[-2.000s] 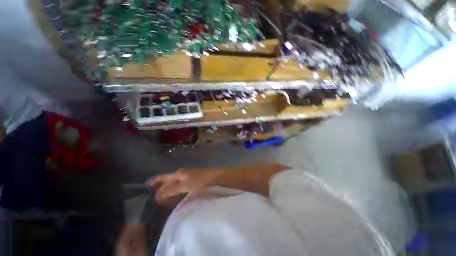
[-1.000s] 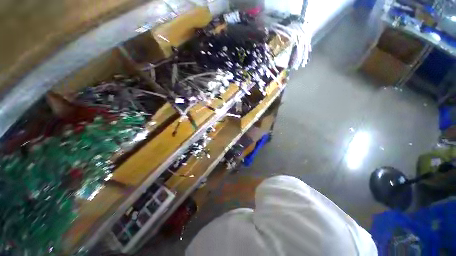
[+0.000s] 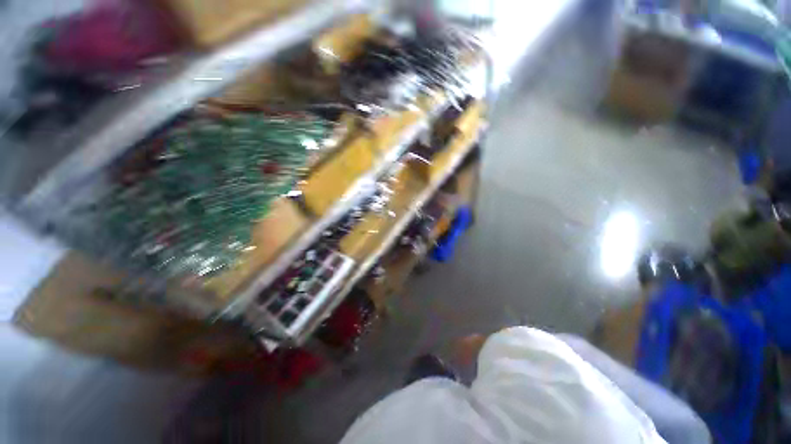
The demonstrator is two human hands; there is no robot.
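Observation:
Neither of my hands can be made out; my white clothing fills the bottom middle, with a small blurred skin-toned patch at its edge that I cannot identify. Nearest in front of me is a storage rack with open cartons. A heap of green wire bundles [image 3: 234,173] with shiny ends lies at its left. Dark and white wire bundles [image 3: 408,69] lie farther along. A white slotted tray [image 3: 303,299] with dark compartments sits on the lower shelf. The picture is blurred.
A grey floor [image 3: 546,217] with a bright reflection runs right of the rack. Blue crates [image 3: 659,338] stand at the lower right, near a dark round object [image 3: 666,264]. A brown carton [image 3: 646,78] is under a bench at the upper right. A blue object [image 3: 452,234] is by the rack's foot.
The view has turned, and the rack now runs diagonally at the left. The bare forearm and hand seen two seconds ago no longer show clearly. More of the rack's left end shows.

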